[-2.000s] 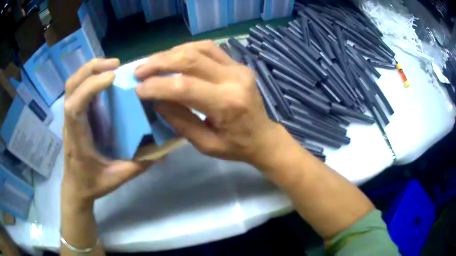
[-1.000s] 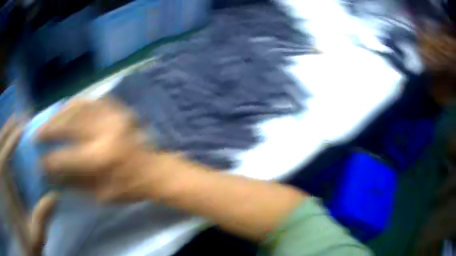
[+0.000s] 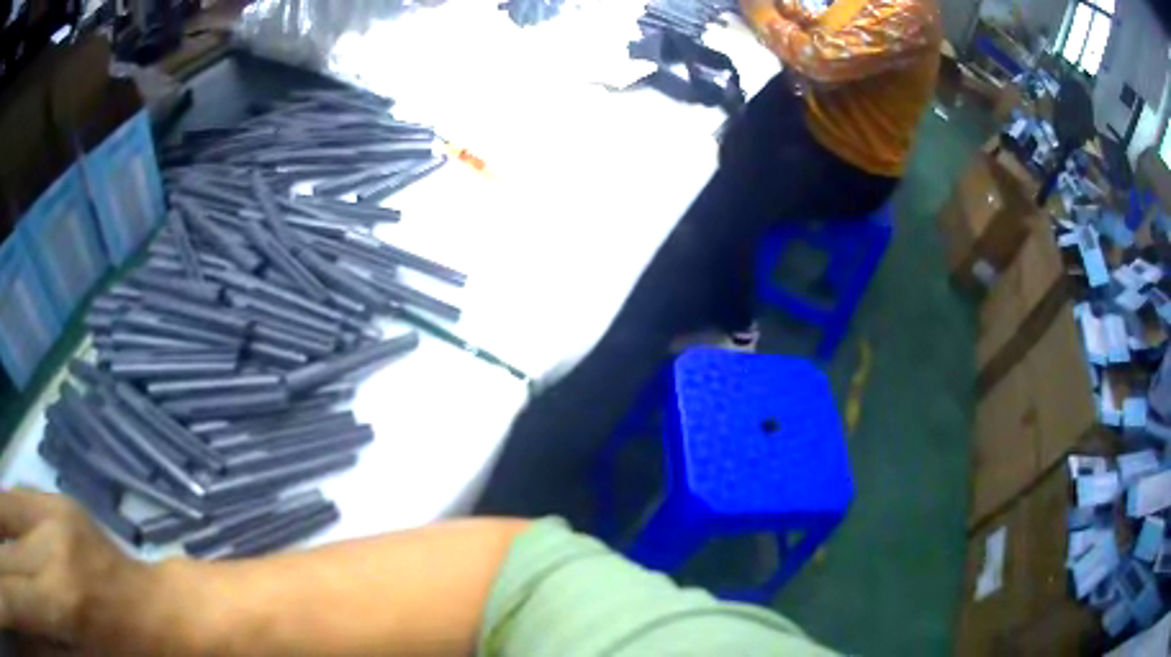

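Note:
My right hand is at the lower left, cut off by the picture's left edge. Its fingertips are out of view, and whether it holds anything cannot be seen. My left hand is out of the picture. A large loose pile of black tubes lies on the white-covered table, just beyond my right hand. Light blue and white retail boxes stand in a row at the left, with brown inner faces above them.
A blue plastic stool stands beside the table. A person in an orange top sits on another blue stool. Brown shipping cartons with blue-white pieces line the right. A small orange stick and clear plastic lie beyond the tubes.
The view has swung right, bringing the stools, seated person and cartons in. My left hand and the box it held two seconds ago have left the picture; my right hand now sits at the left edge.

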